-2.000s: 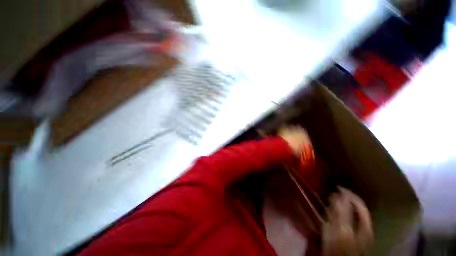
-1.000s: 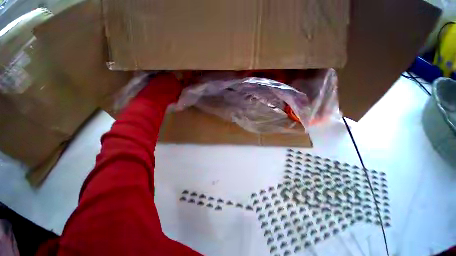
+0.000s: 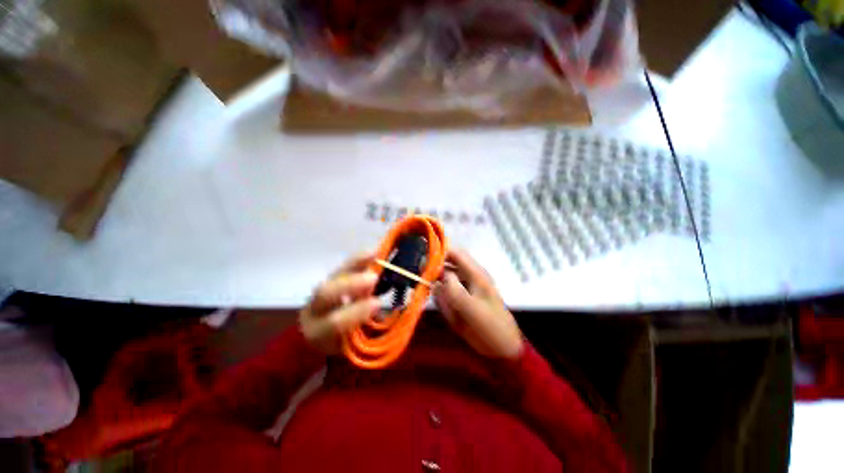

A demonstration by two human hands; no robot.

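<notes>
An orange cord coil (image 3: 368, 344) is held upright over the table's front edge, a little tilted. A pale band (image 3: 403, 272) crosses its middle, and black plug ends (image 3: 408, 254) show inside the loop. My left hand (image 3: 341, 303) grips the coil's left side, slightly blurred. My right hand (image 3: 476, 307) is at the coil's right side, with its fingertips against it. Small dark labels (image 3: 592, 205) lie in a slanted block on the white table (image 3: 231, 222), with a short strip of them (image 3: 421, 213) running left behind the coil.
A brown carton (image 3: 435, 113) with a crinkled clear liner (image 3: 444, 65) stands at the back, orange showing inside. Its flap hangs at left. A grey-green basket (image 3: 814, 102) is at far right. A deep open box (image 3: 722, 393) sits below the table edge at right.
My left arm has come out of the back carton, and an orange coil is now between both hands. My right hand has come into view. The view has tilted down towards the lap.
</notes>
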